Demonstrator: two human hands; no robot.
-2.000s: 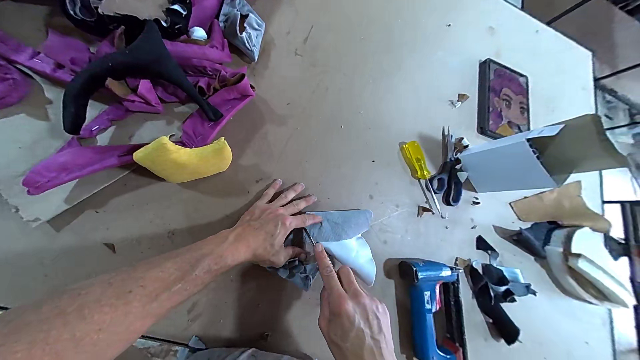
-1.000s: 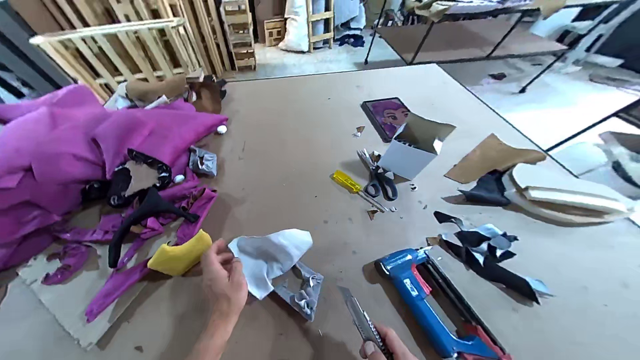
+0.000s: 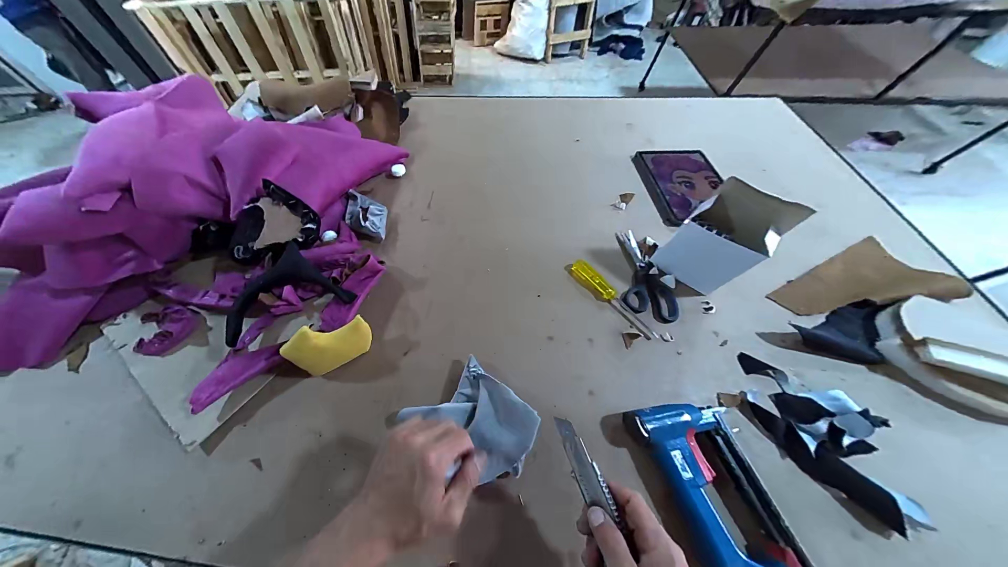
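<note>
My left hand, somewhat blurred, is at the near edge of a crumpled grey-blue piece of material; its fingers seem to pinch it, but the grip is not clear. In my right hand is a snap-off utility knife, its blade pointing up and away, just right of the material. A blue staple gun lies right of the knife. Beyond it are black-handled scissors and a yellow-handled screwdriver. A yellow padded piece rests to the left.
Magenta material is heaped at the left, with a black curved piece near it. An open box and a framed picture stand at the back right. Dark scraps, a brown piece and a cream padded part lie at the right.
The view has tilted up since two seconds ago. Both hands were together on the material then; now the right is apart from it with the knife. The material has been turned and crumpled.
</note>
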